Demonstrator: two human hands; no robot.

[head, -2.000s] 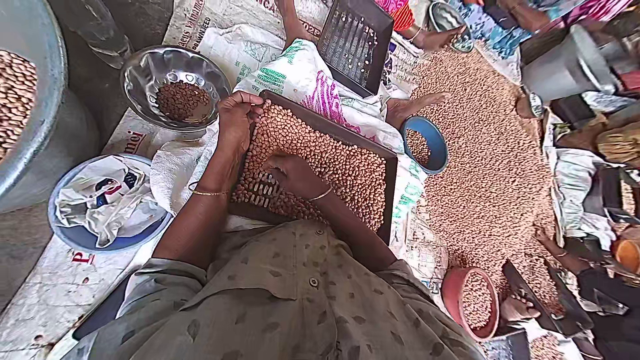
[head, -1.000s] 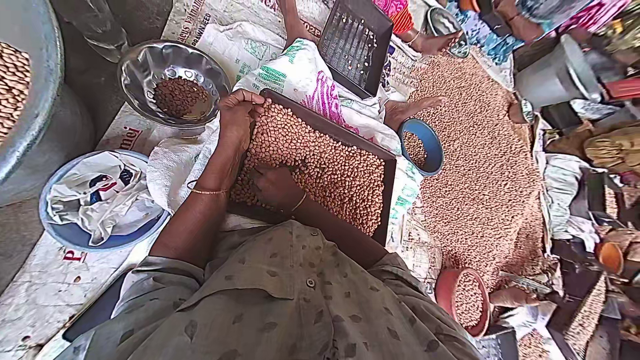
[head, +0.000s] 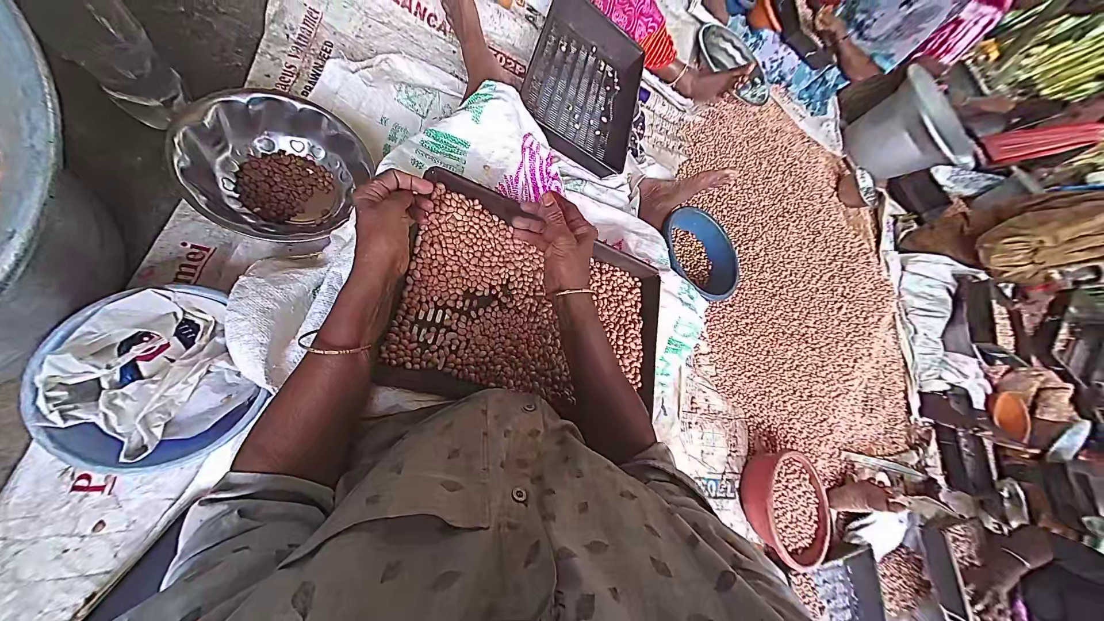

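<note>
A dark slotted tray point(head: 649, 345) full of light brown nuts or beans point(head: 466, 259) lies tilted in front of my body. My left hand point(head: 390, 211) grips the tray's upper left corner, its fingers closed over the rim. My right hand point(head: 559, 233) is at the far rim, right of my left hand, with fingers bent near the edge; whether it grips the rim or holds a piece, I cannot tell. Bare slots show through the nuts left of the tray's middle. A steel bowl point(head: 259, 112) with darker pieces stands just left of my left hand.
A blue basin point(head: 43, 423) with a white bag stands at left, below a large metal tub point(head: 26, 172). Another slotted tray point(head: 578, 95) lies ahead. A blue bowl point(head: 729, 259) and a red bowl point(head: 755, 492) flank a wide heap of nuts point(head: 802, 285). Other people sit around it.
My right hand has moved from among the nuts in the tray up to its far rim. My left hand stays at the upper left corner. More bare slots show than one second ago.
</note>
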